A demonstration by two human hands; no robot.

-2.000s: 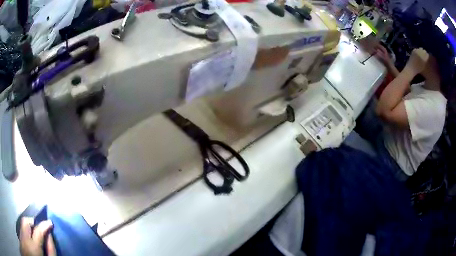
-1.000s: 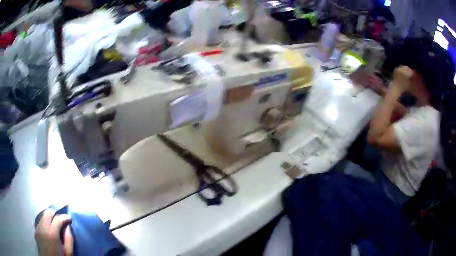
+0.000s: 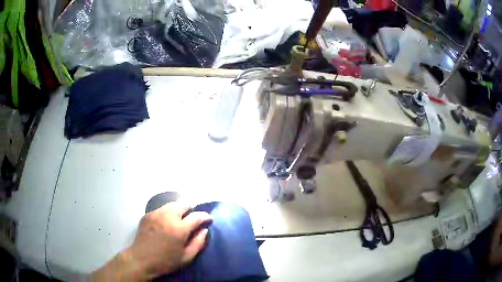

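A navy pocket piece lies on the white table in front of the lockstitch machine. My left hand is on the piece's left side, thumb and fingers gripping its edge. A dark grey rounded edge shows just beyond my fingers. The presser foot area is to the right, in strong glare, and the needle cannot be made out. My right hand is not in view.
A stack of navy cut pieces lies at the table's back left. A pale bar stands left of the machine head. Black shears lie right of the needle area. Purple-and-dark snips lie on the machine head. Navy cloth is at lower right.
The view has swung left, so the machine appears further right and the navy stack has come into view. My left hand still holds the navy piece. The other person is largely out of view.
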